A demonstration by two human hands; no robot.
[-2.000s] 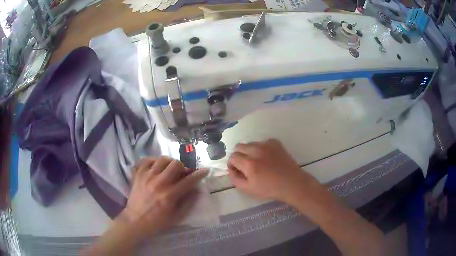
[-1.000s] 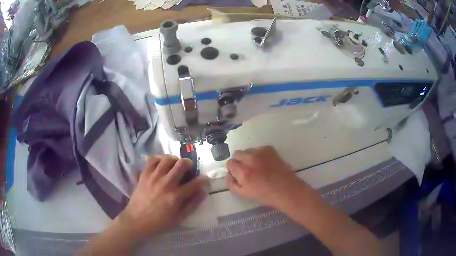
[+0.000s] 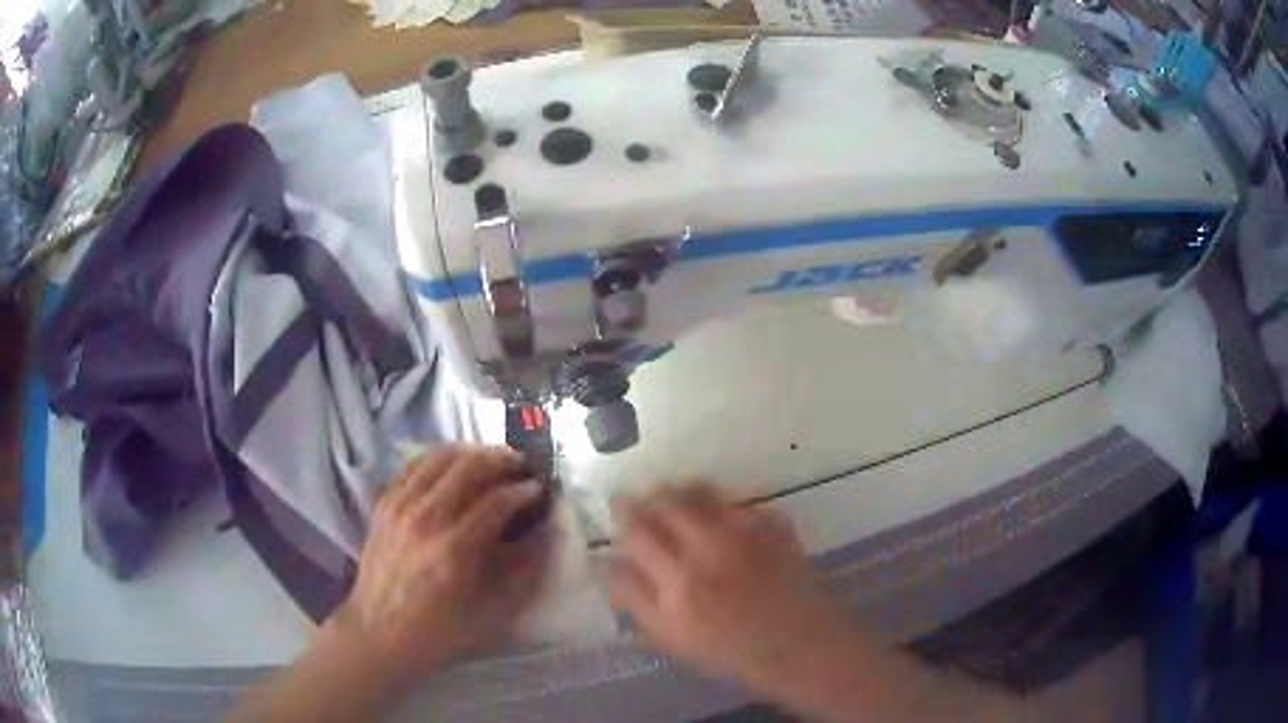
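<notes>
The white lockstitch machine (image 3: 848,254) with a blue stripe stands over the table. Its lit presser foot area (image 3: 530,449) shows a small red spot. The bunched purple fabric (image 3: 134,332) and grey-lilac cloth (image 3: 304,389) lie left of the needle. My left hand (image 3: 449,551) lies flat on pale cloth (image 3: 572,593) just in front of the foot, fingers bent. My right hand (image 3: 706,565) is blurred, to the right of that cloth, with fingers bent; whether it holds an edge is hidden.
A grey front edge (image 3: 989,523) with ruler markings runs along the table. A pale cloth piece (image 3: 1179,381) hangs at the machine's right end. Cut pieces (image 3: 431,12) lie on the brown surface (image 3: 304,57) behind. Blue tape (image 3: 38,438) is at the left.
My right hand has moved down, nearer the table's front edge, away from the needle area. My left hand stays near the foot. The view has shifted slightly.
</notes>
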